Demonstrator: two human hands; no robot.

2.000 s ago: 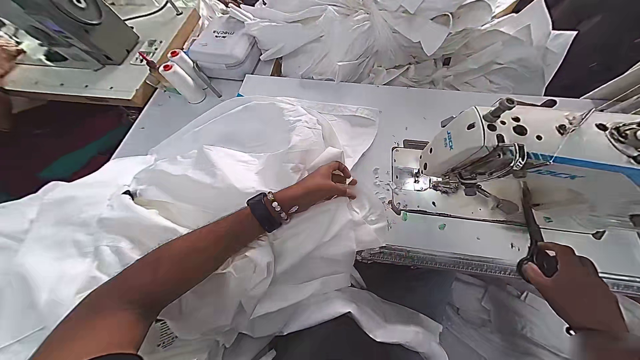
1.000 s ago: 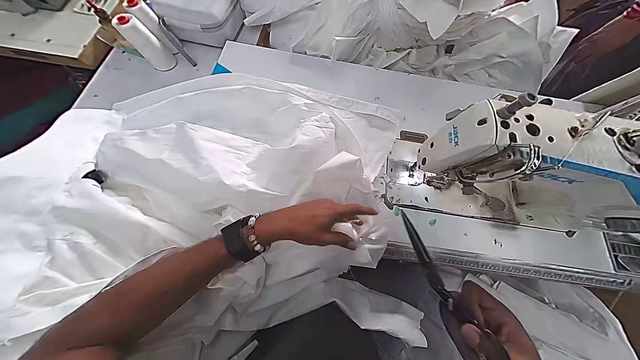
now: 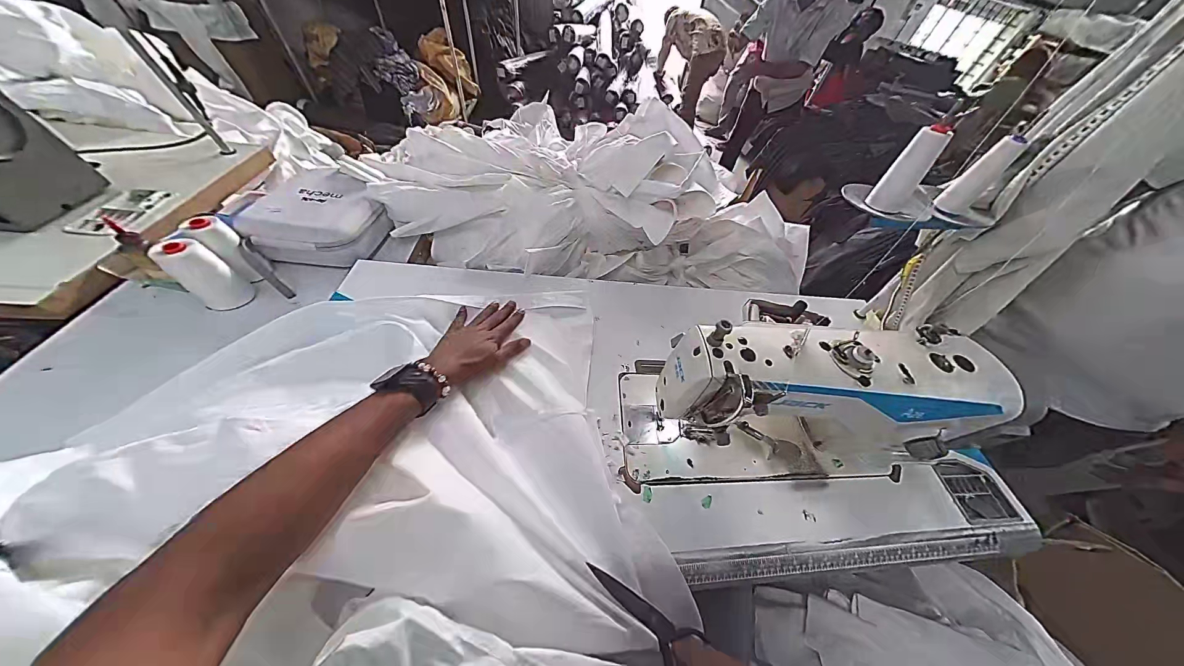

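Note:
My left hand (image 3: 478, 347) lies flat on white fabric (image 3: 481, 481), fingers spread, a dark watch and a beaded bracelet at its wrist. The fabric covers the left part of the sewing table and hangs over the front edge. At the bottom, my right hand (image 3: 701, 651) is mostly cut off by the frame; it holds dark scissors (image 3: 638, 606) whose blades point up and left over the fabric. Right of the fabric stands a white and blue Jack sewing machine (image 3: 832, 393), its lamp lit by the needle.
Two white thread cones (image 3: 205, 274) and a white case (image 3: 314, 217) stand at the back left. White fabric pieces (image 3: 573, 194) are heaped behind the table. More thread cones (image 3: 911, 169) sit on a stand at the right. People (image 3: 782, 55) are in the background.
My left hand has moved away from me across the fabric and now lies flat. My right hand has moved left and lower with the scissors. The view has tilted up.

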